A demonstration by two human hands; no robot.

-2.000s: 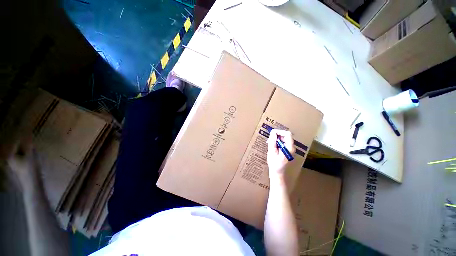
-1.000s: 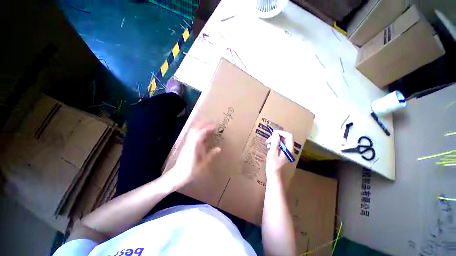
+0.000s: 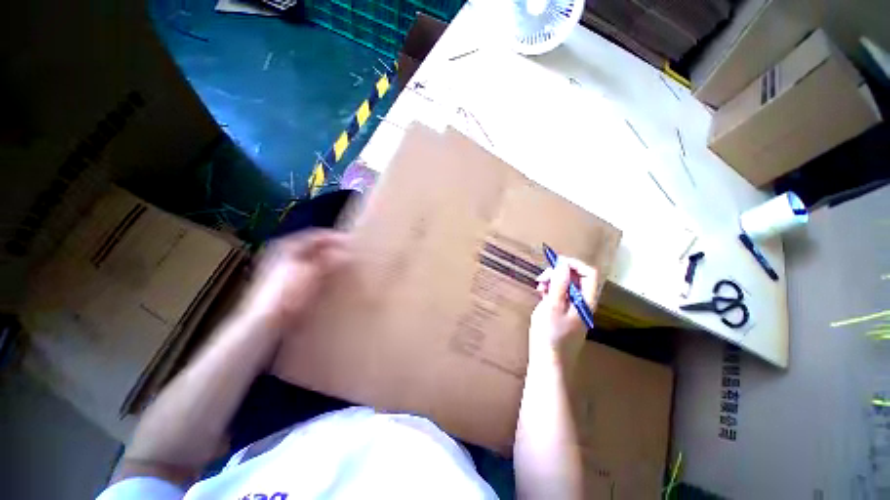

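A brown flat carton (image 3: pixel 429 254) lies across my lap and against the white table's edge. Its left part is blurred, with an uneven, doubled-looking top edge. Dark bars and small lines of the printed text panel (image 3: pixel 512 264) show on its right part. My right hand (image 3: pixel 566 291) holds a blue marker pen (image 3: pixel 581 305) over the panel's right end, its tip pointing up; contact with the carton cannot be told. My left hand (image 3: pixel 304 275) is blurred at the carton's left edge; whether it grips the carton cannot be told.
A carton stack (image 3: pixel 137 283) is at the left. On the table (image 3: pixel 546 117) are scissors (image 3: pixel 727 303), a dark pen (image 3: pixel 758 256), a white cylinder (image 3: pixel 776 215), a small fan (image 3: pixel 546 21), thin strips and an upright carton (image 3: pixel 790 107). A large carton (image 3: pixel 781 332) stands at right.
My left hand came in from the left onto the carton, then moved back to its left edge. The carton's left part is now blurred. The pen has moved off the text and points up.
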